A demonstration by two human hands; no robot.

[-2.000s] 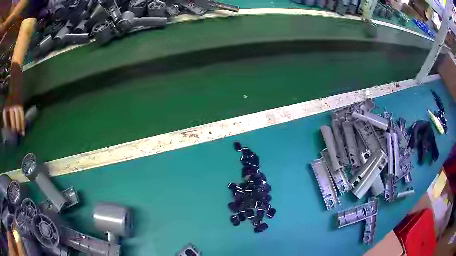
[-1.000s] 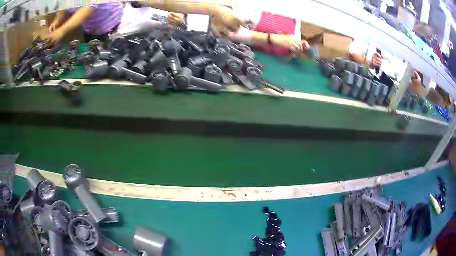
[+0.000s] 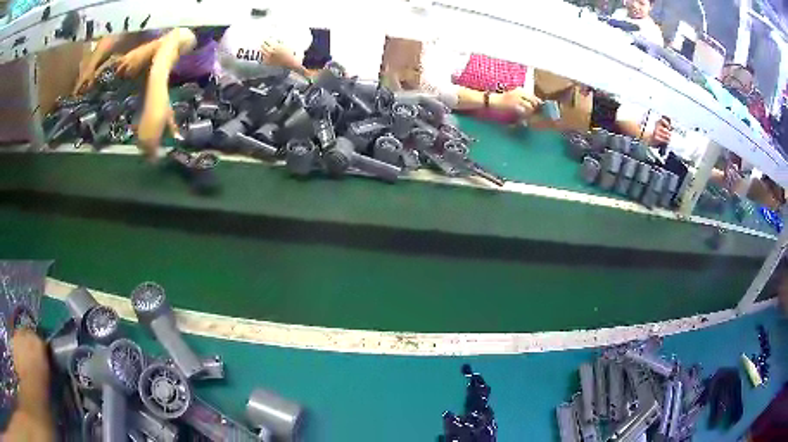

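My left hand (image 3: 31, 375), blurred and cut off by the frame, is at the lower left beside a crinkled clear bag (image 3: 19, 280); whether it grips anything cannot be told. Grey blower bodies with round grilles (image 3: 164, 390) lie heaped just right of it. A lone grey drum head (image 3: 275, 414) lies beside the heap, its lower part cut off. Glossy black caps (image 3: 471, 419) lie in a loose pile at bottom centre. Grey handle covers (image 3: 618, 393) are piled at right. My right hand is not in view.
A worn white edge rail (image 3: 415, 343) separates the mat from the green belt (image 3: 346, 276). Across it, people's hands work by a big blower heap (image 3: 337, 121) and upright grey drums (image 3: 635, 177). Dark parts (image 3: 724, 393) and a yellow-handled tool (image 3: 750, 371) lie far right.
The view has tilted up and shows the opposite bench. My left hand now shows by the bag. Across the belt, a person's arm now reaches down to parts at the far rail.
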